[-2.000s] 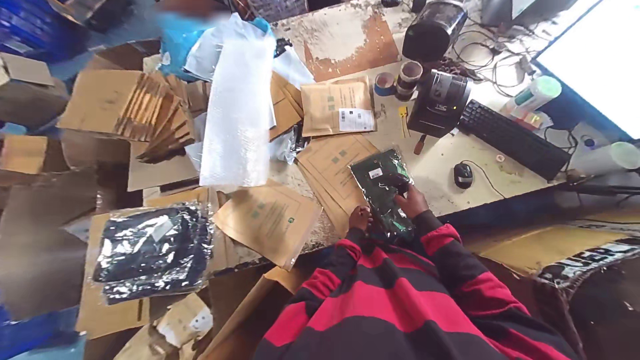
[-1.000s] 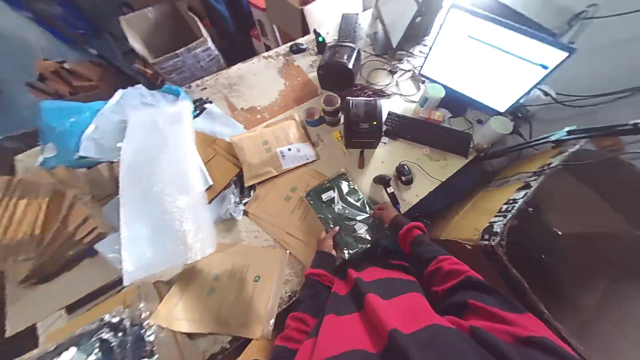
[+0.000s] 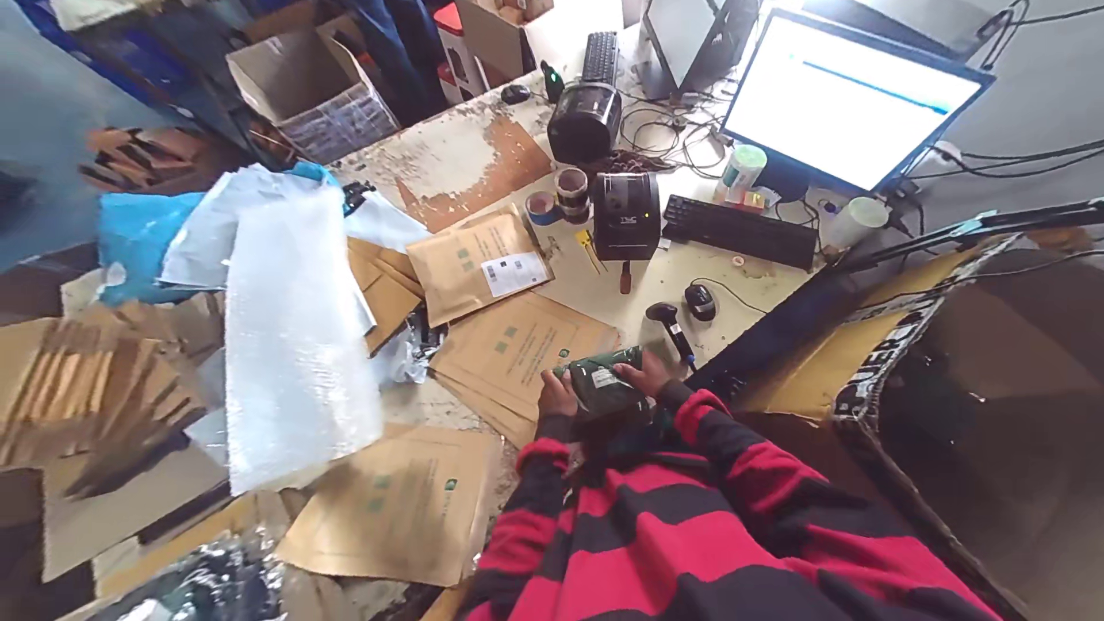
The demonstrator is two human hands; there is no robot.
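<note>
My left hand (image 3: 558, 393) and my right hand (image 3: 647, 373) grip a dark green item in a clear plastic bag (image 3: 601, 385) by its two sides, close to my body. The bag bears a small white label and looks folded over. Beyond it, brown paper mailers (image 3: 526, 345) lie overlapped on the worktable. A filled brown mailer with a white label (image 3: 479, 263) rests above them. Just past my right hand is a black handheld barcode scanner (image 3: 669, 326), beside a black computer mouse (image 3: 699, 302).
A black label printer (image 3: 626, 216), a keyboard (image 3: 740, 231) and tape rolls (image 3: 571, 191) stand farther back. White bubble wrap (image 3: 302, 345) and another brown mailer (image 3: 397, 504) are at the left. A large open carton (image 3: 975, 414) is at the right, below a lit monitor (image 3: 854, 95).
The bagged green item was spread flat between my hands a second ago; now it is more compact, and my hands are closer together. The scanner shows beside the mouse. The view has swung to the right.
</note>
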